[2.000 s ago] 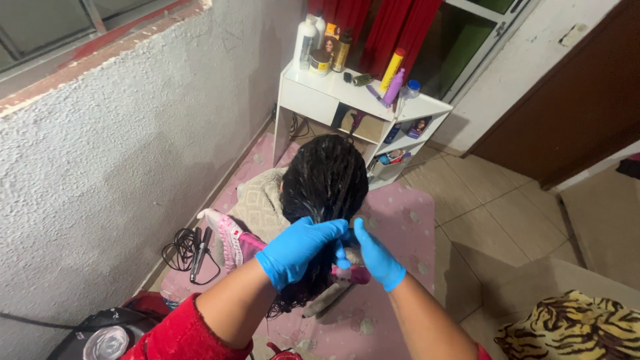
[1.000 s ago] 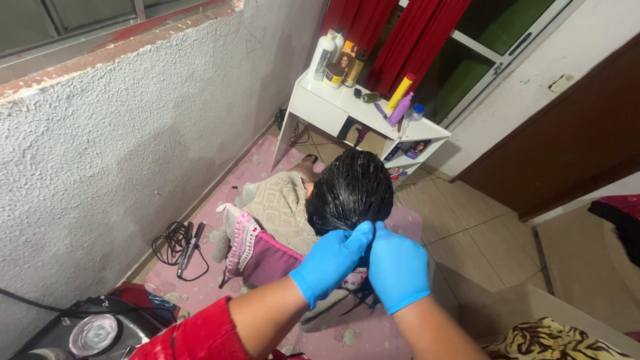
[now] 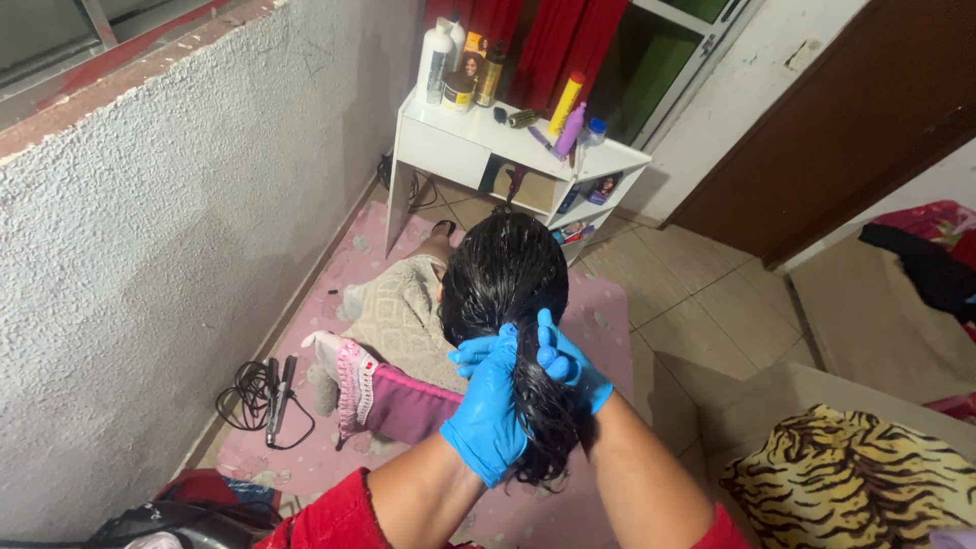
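Observation:
A seated person's wet dark hair (image 3: 507,259) is drawn back at the nape, and its loose length hangs down between my gloved hands. My left hand (image 3: 492,404), in a blue glove, is against the left side of the gathered hair, fingers partly bent. On the right side of that hair is my right hand (image 3: 572,366), also blue-gloved, with fingers curled and partly behind the strands. How firmly either hand grips cannot be told. A beige towel (image 3: 404,313) covers the person's shoulders. Below it is a chair with a pink and magenta cover (image 3: 404,400).
A white desk (image 3: 446,141) ahead holds white bottles (image 3: 437,61), a tub (image 3: 459,91), a round hairbrush (image 3: 524,118), a yellow container (image 3: 566,103) and a purple bottle (image 3: 570,130). A flat iron (image 3: 278,400) with its cord lies on the pink mat (image 3: 267,454). A tiger-print cloth (image 3: 854,473) is at lower right.
My hands were close together at the nape one second ago; now they are on either side of the gathered hair, with its length hanging between them.

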